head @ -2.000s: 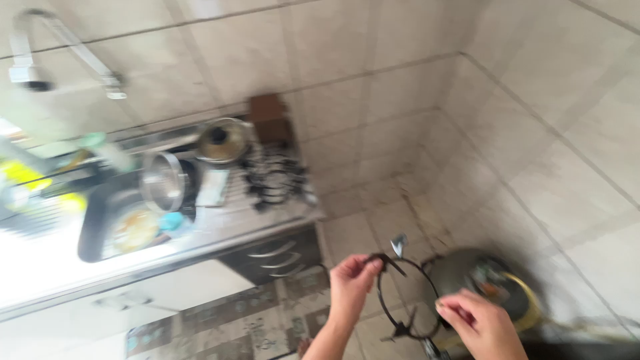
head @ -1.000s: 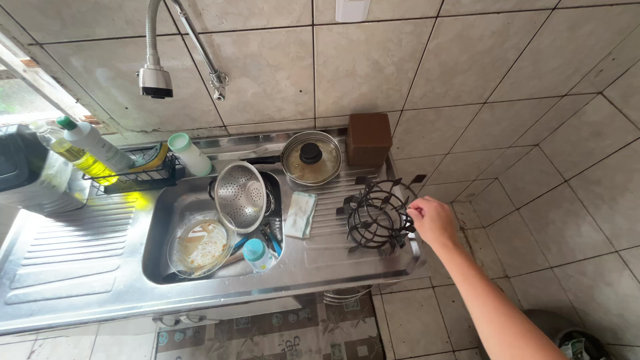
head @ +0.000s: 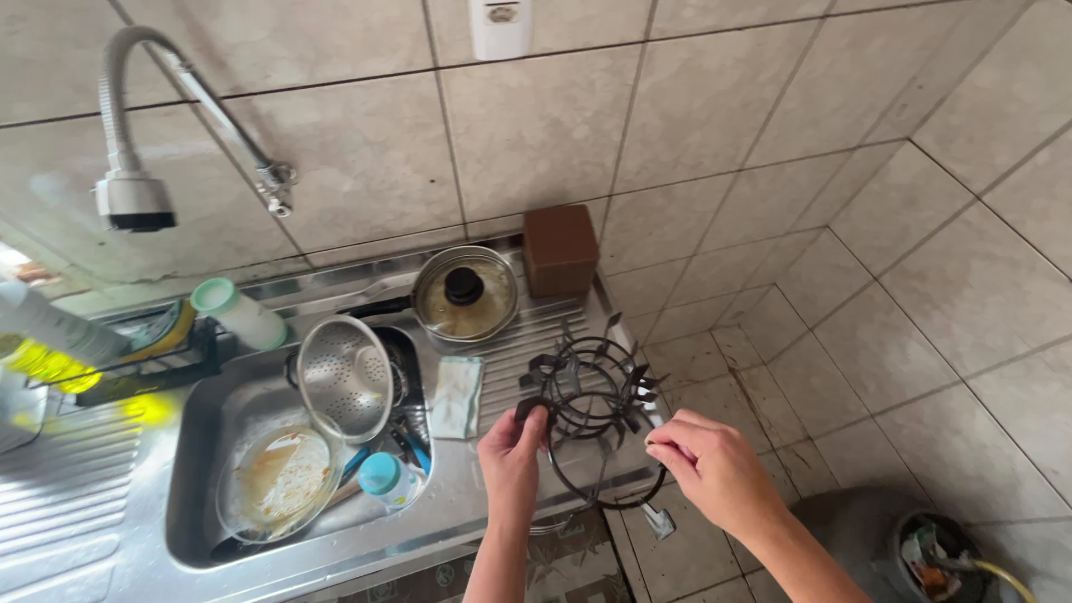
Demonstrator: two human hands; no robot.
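Observation:
My left hand [head: 512,452] grips a black metal stove burner grate [head: 605,505] by a prong at its upper left. This ring-shaped grate is tilted over the front right corner of the steel drainboard. My right hand [head: 703,461] is at the ring's right side with thumb and forefinger pinched together; whether they grip the metal cannot be told. Several more black burner grates [head: 590,368] lie heaped on the drainboard just behind it, partly overlapped by the held one. Left of them a folded pale cloth [head: 457,398] lies beside the basin.
The sink basin [head: 188,477] holds a steel colander [head: 345,377], a dirty glass dish [head: 280,481] and a blue-capped container [head: 389,477]. Behind stand a lidded pan [head: 466,293] and a brown box [head: 561,251]. A faucet [head: 134,184] hangs above. A gas cylinder [head: 846,519] stands lower right.
One second ago only my right hand showed, at the heap of grates. Now my left hand is in view gripping a grate, held apart in front of the heap.

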